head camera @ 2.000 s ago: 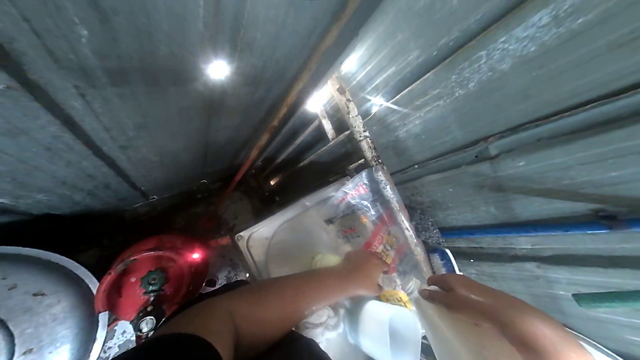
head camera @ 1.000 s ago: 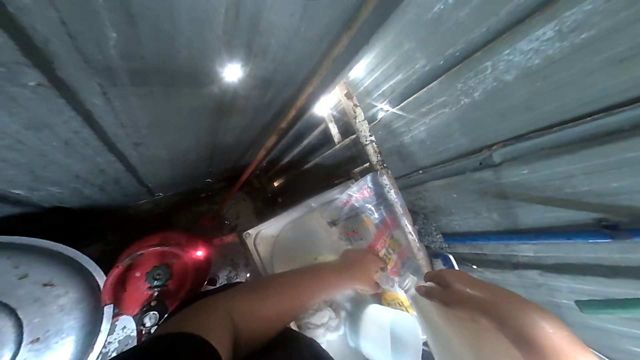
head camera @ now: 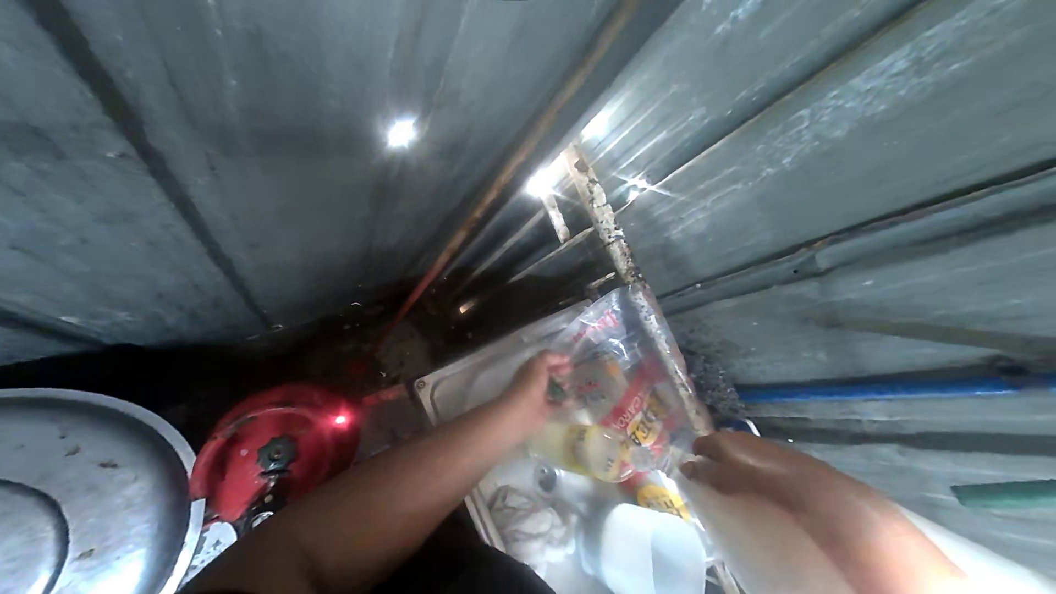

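Observation:
My left hand (head camera: pixel 540 392) is over the pale tray-like surface (head camera: pixel 466 388), its fingers curled at a clear plastic bag (head camera: pixel 610 330) with red and yellow print. Below its fingers lies a clear container with yellowish contents (head camera: pixel 577 450), blurred; whether the hand grips it or the bag cannot be told. My right hand (head camera: pixel 718 458) is at the bag's right edge, near the worn metal post (head camera: pixel 619 247); its fingertips are bent and partly hidden. A white plastic container (head camera: pixel 643 549) and a crumpled whitish bag (head camera: pixel 524 524) lie nearer to me.
A red gas cylinder (head camera: pixel 272 445) with a valve stands at the left, beside a large round metal lid or pan (head camera: pixel 99 487). Corrugated metal walls rise behind and on the right. A blue pipe (head camera: pixel 891 389) runs along the right wall.
My left hand has moved up and away from the lower part of the bag. The container with yellowish contents now shows more plainly below it. My right hand has stayed near the post.

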